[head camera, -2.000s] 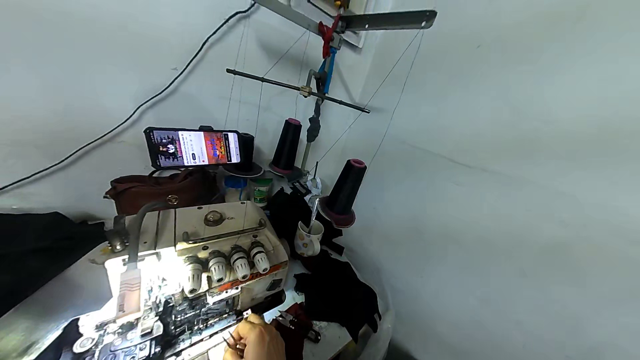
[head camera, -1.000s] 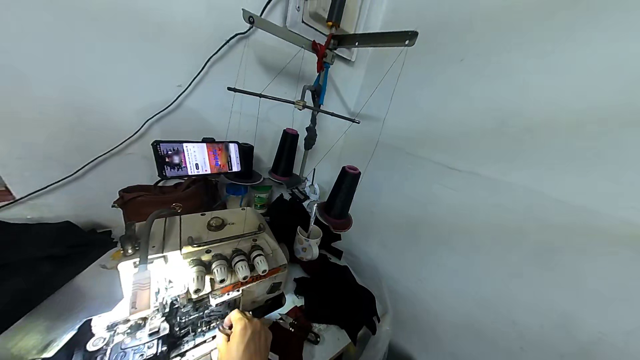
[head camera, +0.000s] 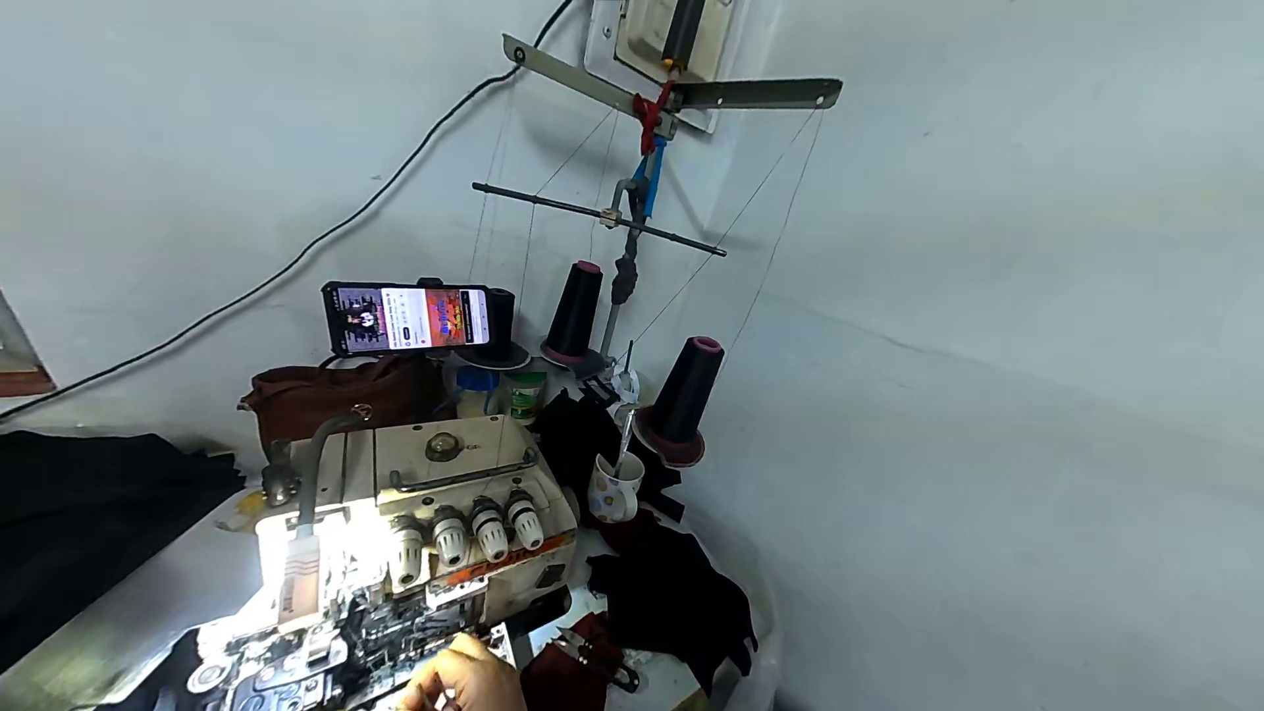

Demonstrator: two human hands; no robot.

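My right hand (head camera: 468, 679) is at the bottom edge, its fingers curled at the opened front of an overlock sewing machine (head camera: 474, 449). A small metal piece shows between the fingers; what it is I cannot tell. Four white tension knobs (head camera: 491, 533) line the machine's face. A bright lamp on a bent arm (head camera: 314, 474) lights the loopers and levers (head camera: 395, 632) left of the hand. Small thread snips (head camera: 592, 657) lie on dark red cloth (head camera: 568, 681) to the hand's right. My left hand is out of the frame.
Black thread cones (head camera: 686, 395) stand behind the machine beneath a thread stand (head camera: 602, 212). A phone (head camera: 407, 319) is propped above a brown bag (head camera: 336, 400). A spotted cup (head camera: 614, 489) holds a tool. Black cloth lies left (head camera: 99, 513) and right (head camera: 671, 592).
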